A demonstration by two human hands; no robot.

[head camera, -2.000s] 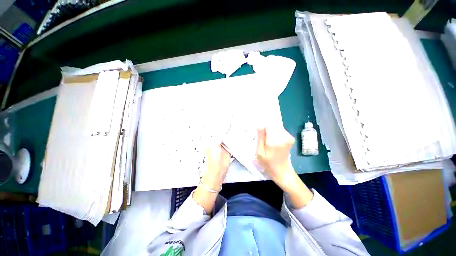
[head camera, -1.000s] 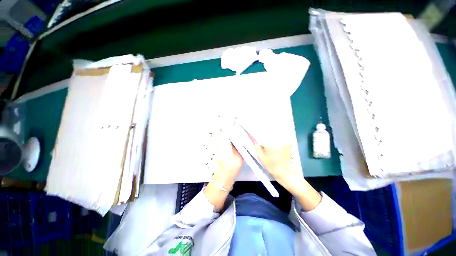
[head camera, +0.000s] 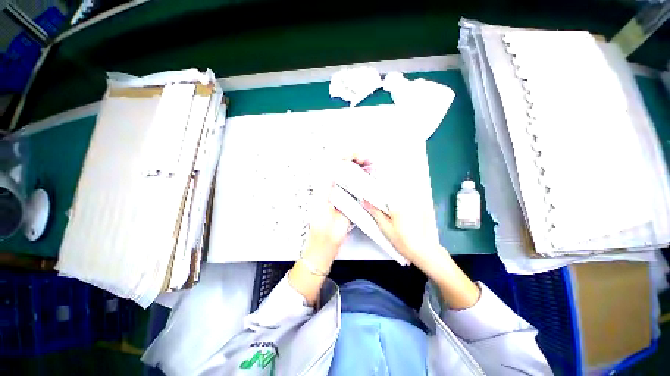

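Observation:
A bundle of narrow white strips (head camera: 375,225) lies slantwise between my hands, with a dark gap near its upper end. My left hand (head camera: 328,224) holds it from the left side. My right hand (head camera: 393,224) is against its right side, its fingers partly hidden by the white parts. Small loose white pieces (head camera: 283,194) lie on the white work board (head camera: 239,239), washed out by glare. The glue bottle (head camera: 468,205) stands upright right of the board.
Layered stacks of white strips and sheets stand at the left (head camera: 117,191) and right (head camera: 588,147). A crumpled white cloth (head camera: 356,84) lies at the board's far edge. A small white fan (head camera: 37,214) is far left. A blue crate with cardboard (head camera: 613,312) is below right.
The bundle has turned from hanging low between my hands to lying slantwise across them, its strips now showing a gap. My right hand has shifted along it. The view has moved slightly.

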